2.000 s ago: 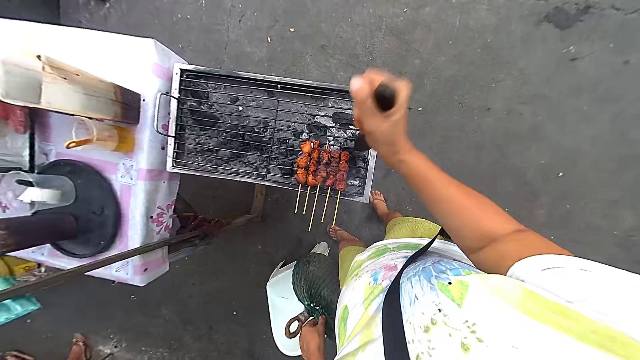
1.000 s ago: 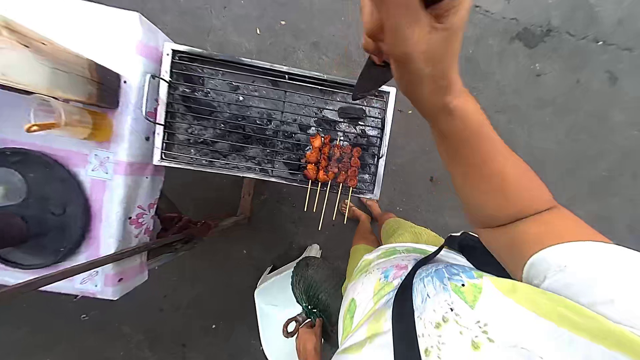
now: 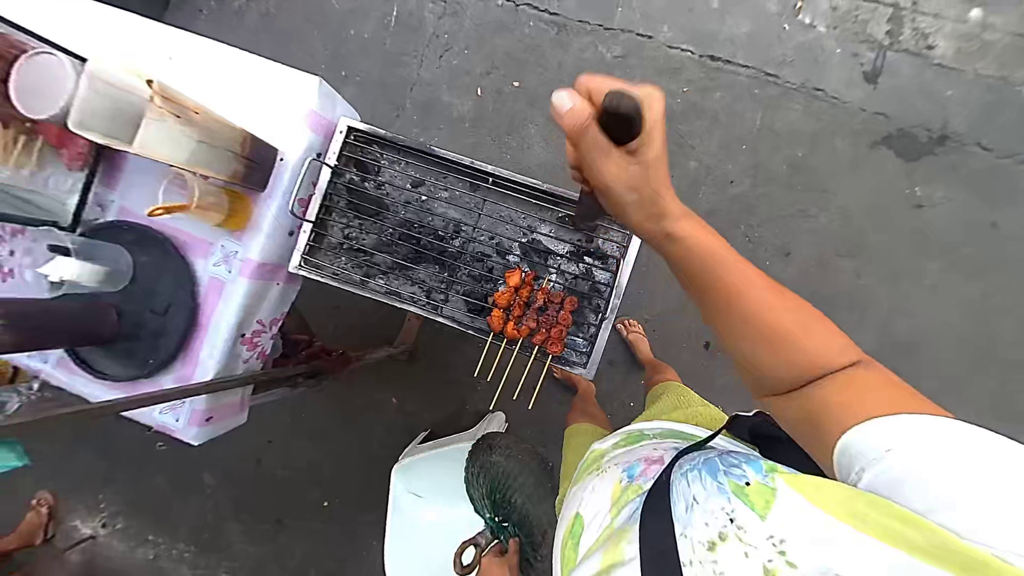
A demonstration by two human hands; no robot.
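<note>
My right hand (image 3: 620, 152) is closed around the dark handle of a knife-like tool (image 3: 590, 210), its dark blade pointing down over the right part of the charcoal grill (image 3: 472, 324). Several skewers of reddish meat (image 3: 528, 316) lie side by side on the grate, close to its right end, bare stick ends sticking out over the near edge. Grey coals and ash show under the wires. At the bottom edge, my left hand (image 3: 500, 560) is partly cut off, beside a brown ring-shaped handle (image 3: 468, 554) and a dark sack with green netting (image 3: 508, 488); its grip is unclear.
On the left, a table with a floral cloth (image 3: 276, 264) carries a cup of yellow-orange liquid (image 3: 212, 204), a round black lid or tray (image 3: 164, 320) and containers. A white plastic chair (image 3: 420, 504) stands under the sack. Another person's foot (image 3: 36, 516) shows at lower left.
My right hand, seen higher over the grill's far right corner a second ago, is now lower, with the blade over the grate. The skewers have stayed at the grill's right end.
</note>
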